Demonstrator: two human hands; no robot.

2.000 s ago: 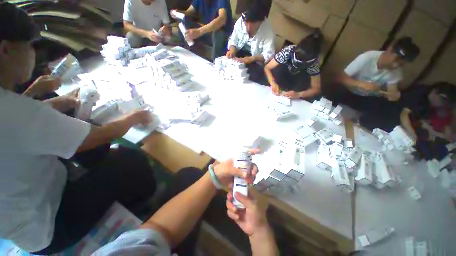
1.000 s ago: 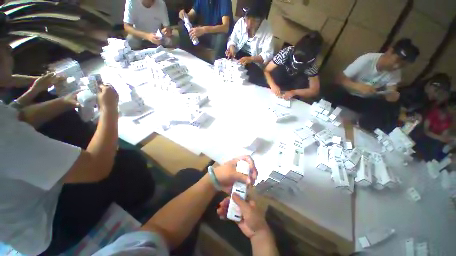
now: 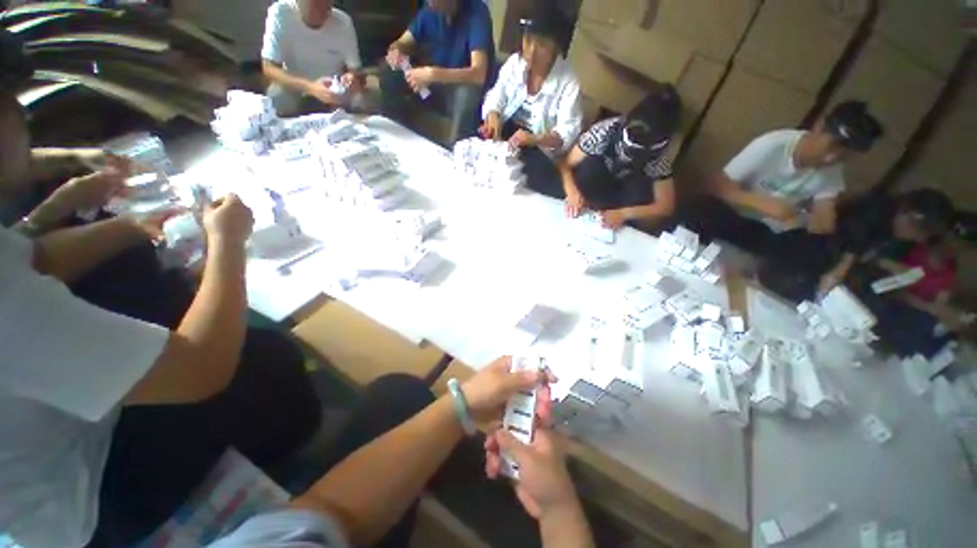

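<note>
A small white box [image 3: 521,417] with dark print is held upright between my two hands, just off the table's near edge. My left hand [image 3: 495,392], with a pale bracelet at the wrist, grips its upper end. My right hand [image 3: 536,462] grips its lower end from below. The fingers partly cover the box, so I cannot tell whether both end flaps are shut. A stack of white boxes [image 3: 600,398] lies on the table just right of my hands. A small flat white piece [image 3: 541,321] lies beyond them.
The white table [image 3: 482,268] has a brown cardboard edge [image 3: 370,340]. A heap of white cartons [image 3: 359,166] lies far left; loose boxes [image 3: 766,375] lie right. A neighbour in white [image 3: 75,375] handles cartons at left. Several people sit along the far side.
The box has turned more upright between my hands, and its top end sits slightly lower. The view has shifted a little. The left neighbour's hands have moved up and away from the near table edge.
</note>
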